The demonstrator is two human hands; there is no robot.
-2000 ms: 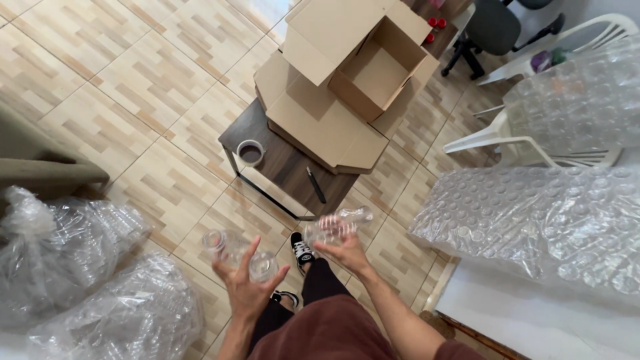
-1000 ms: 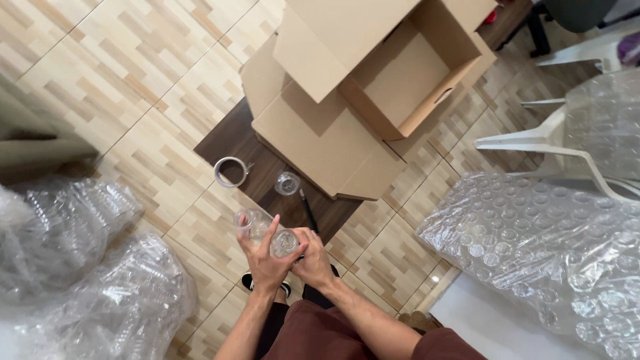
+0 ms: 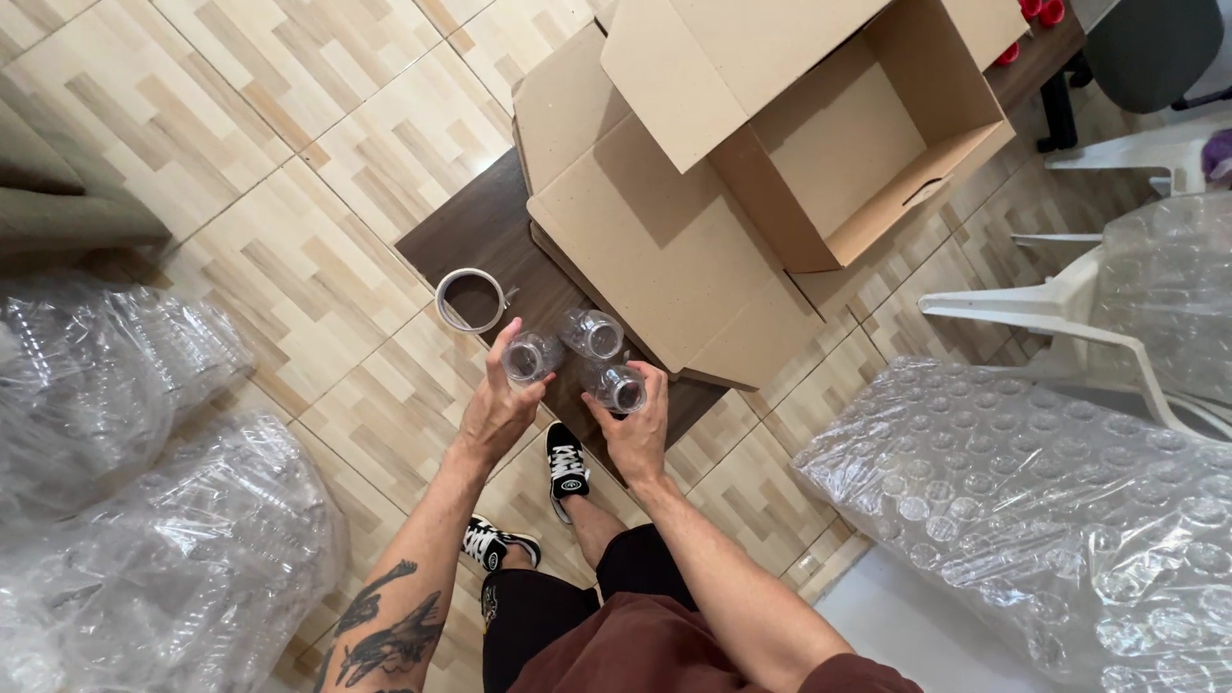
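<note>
My left hand [image 3: 502,399] grips a clear plastic jar [image 3: 526,357] without a lid, thumb and fingers around its sides. Around a second clear jar [image 3: 619,388] my right hand [image 3: 635,423] is closed, at the edge of the dark wooden table [image 3: 457,231]. Just above them, a third jar [image 3: 592,334] stands on the table, its round mouth facing up. A roll of adhesive tape [image 3: 471,300] lies left of the jars. Flattened cardboard [image 3: 664,250] covers much of the tabletop beside them.
An open cardboard box [image 3: 847,144] rests at the table's far side. Plastic bags of clear containers [image 3: 173,539] fill the lower left. At right, a large wrapped pack of clear containers [image 3: 1001,481] lies near white plastic chairs [image 3: 1049,303]. Red objects [image 3: 1049,12] show at the top right.
Both hands were above the floor holding clear jars two seconds ago. One jar then stood alone on the table; now my hands hold two others beside it. The view has shifted closer to the table.
</note>
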